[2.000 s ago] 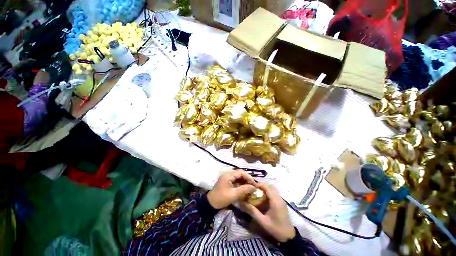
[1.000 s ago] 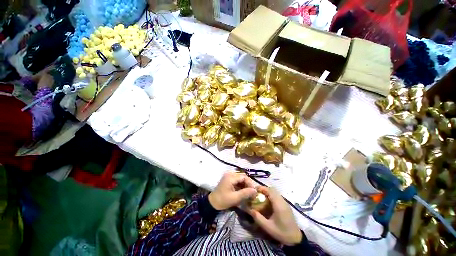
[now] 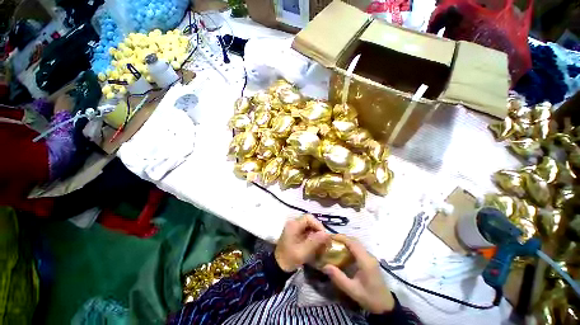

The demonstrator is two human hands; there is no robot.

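Observation:
A shiny gold bud ornament (image 3: 336,254) is held between my two hands above the striped apron, at the table's front edge. My left hand (image 3: 299,242) pinches its left side with thumb and fingers. My right hand (image 3: 364,279) holds its right side, thumb in front. The fingers hide part of the ornament. A heap of plump gold buds (image 3: 305,143) lies on the table just beyond. A loose heap of gold skins (image 3: 213,270) lies low, left of my lap.
Black snips (image 3: 331,219) and a black cord lie beyond my hands. A white strip (image 3: 408,241), a teal glue gun (image 3: 502,254) in its holder and more gold buds (image 3: 537,181) are at right. An open cardboard box (image 3: 375,105) stands behind the pile. A white cloth (image 3: 156,146) lies left.
The whole view has shifted slightly, with the table things appearing further right. More of the gold ornament shows between my fingers. Both hands still hold it.

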